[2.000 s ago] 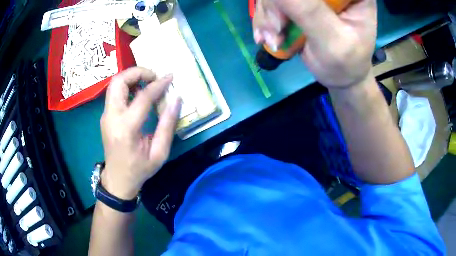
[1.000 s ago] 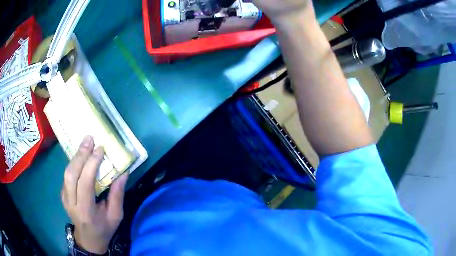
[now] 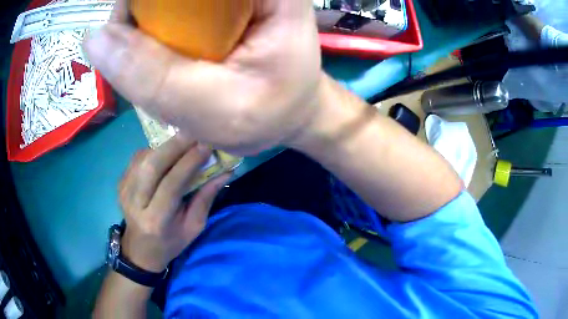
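Observation:
My right hand [image 3: 249, 87] is large and close to the camera, gripping the orange electric screwdriver [image 3: 193, 28]; its tip is hidden behind the hand. My left hand [image 3: 165, 193] is below it, fingers bent over the near end of the cream-yellow assembly fixture [image 3: 218, 165]. I cannot tell whether the left fingers hold a small part. Most of the fixture is hidden by my hands. A white arm unit [image 3: 59, 20] sticks out at the upper left above the strips.
A red parts bin [image 3: 47, 140] with loose white strips [image 3: 59, 84] stands left. Another red tray [image 3: 373, 47] holds the screw feeder [image 3: 373, 14]. Right are a metal flask [image 3: 464, 98], white cloth [image 3: 451, 146] and yellow-capped tool [image 3: 502, 172]. Part of another person shows top right.
My right hand has come back from the screw feeder to above the fixture with the orange screwdriver. My left hand stays at the fixture's near end. The view has shifted.

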